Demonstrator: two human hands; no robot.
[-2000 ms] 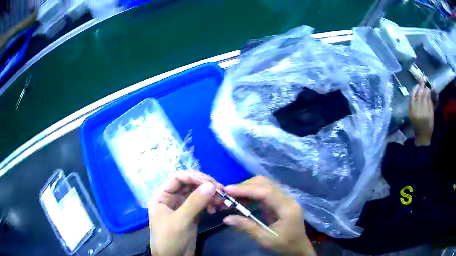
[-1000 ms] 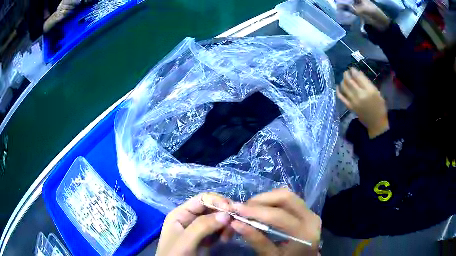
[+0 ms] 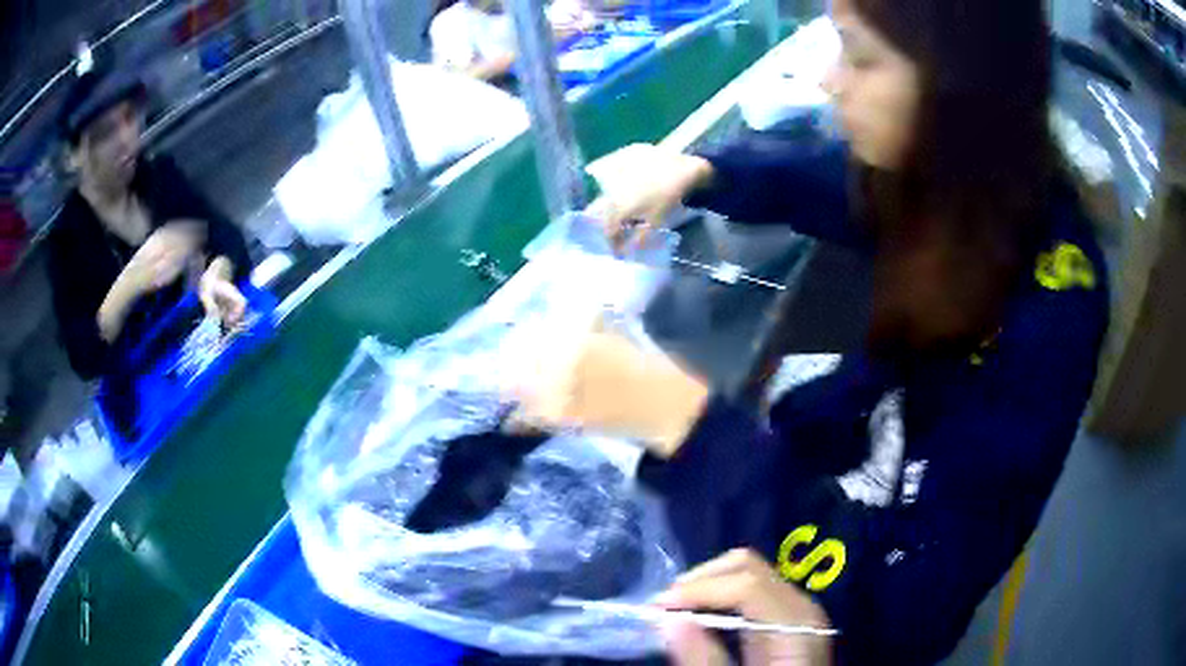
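My right hand is at the bottom edge, partly cut off, and pinches a thin white lead. The lead lies nearly level and sticks out on both sides of the fingers. A black housing on it cannot be made out. My left hand is not in view. The clear plastic bag, with black housings in its opening, lies left of my right hand. The blue tray shows below the bag, with the clear box of white leads cut off by the bottom edge.
A neighbour at the right reaches an arm over the bag. The green conveyor belt runs behind the tray. Across it another person works over a blue tray. Two metal posts stand beyond. A white bundle lies behind the belt.
The view has swung up and to the right. My left hand has left the picture, and my right hand still holds the lead. The neighbour's hand now reaches over the bag.
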